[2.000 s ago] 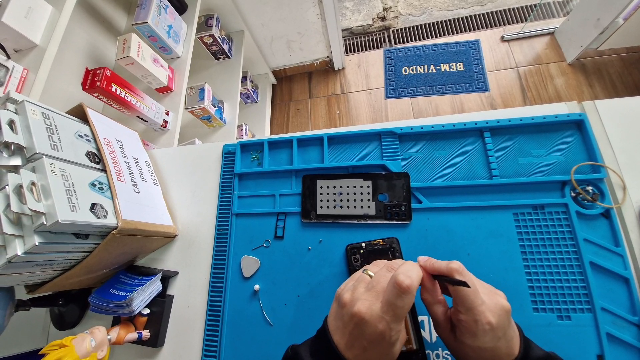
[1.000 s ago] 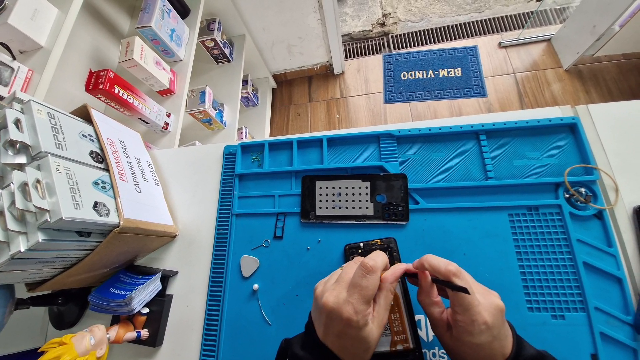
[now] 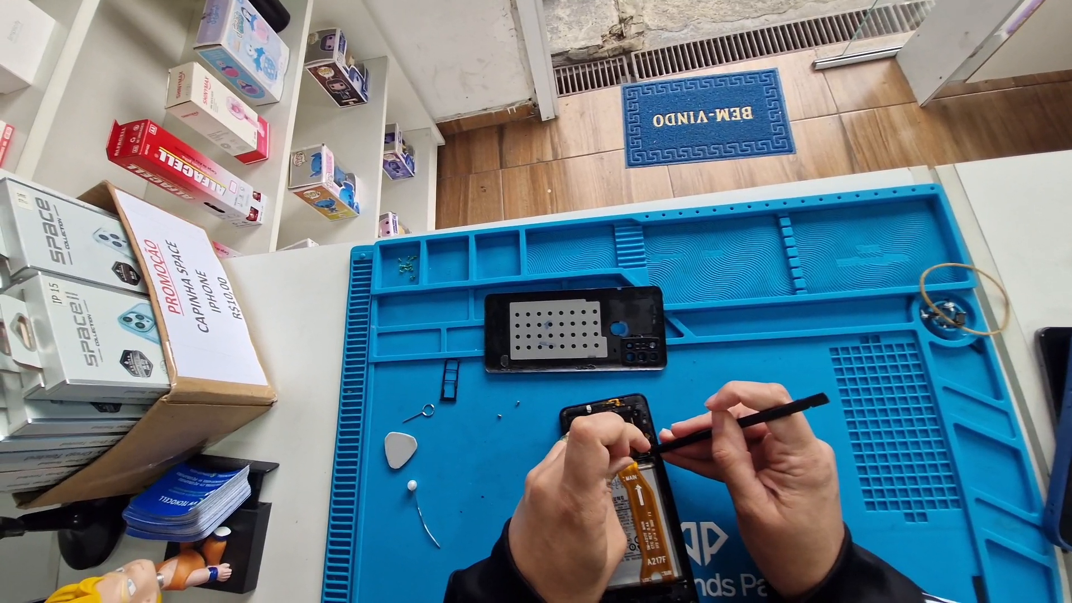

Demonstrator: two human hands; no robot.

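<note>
An opened smartphone, its battery and orange flex cable showing, lies on a blue silicone repair mat. My left hand rests over its upper part, fingertips pinched near the board; whether they grip a small part is hidden. My right hand holds a black plastic spudger, its lower tip at the phone's right edge beside my left fingertips. Behind lies a detached phone back cover. A white pick, a SIM ejector pin, a small black frame and a white-headed wire lie left.
Small screws sit in a mat compartment; a couple of tiny pieces lie near the phone. A rubber band rests over a round holder. At left are a cardboard box of phone cases, blue cards and a figurine. Another phone is at right.
My right hand has turned more open around the black spudger, which now slants up to the right with its tip at the phone. My left hand stays over the phone's upper part.
</note>
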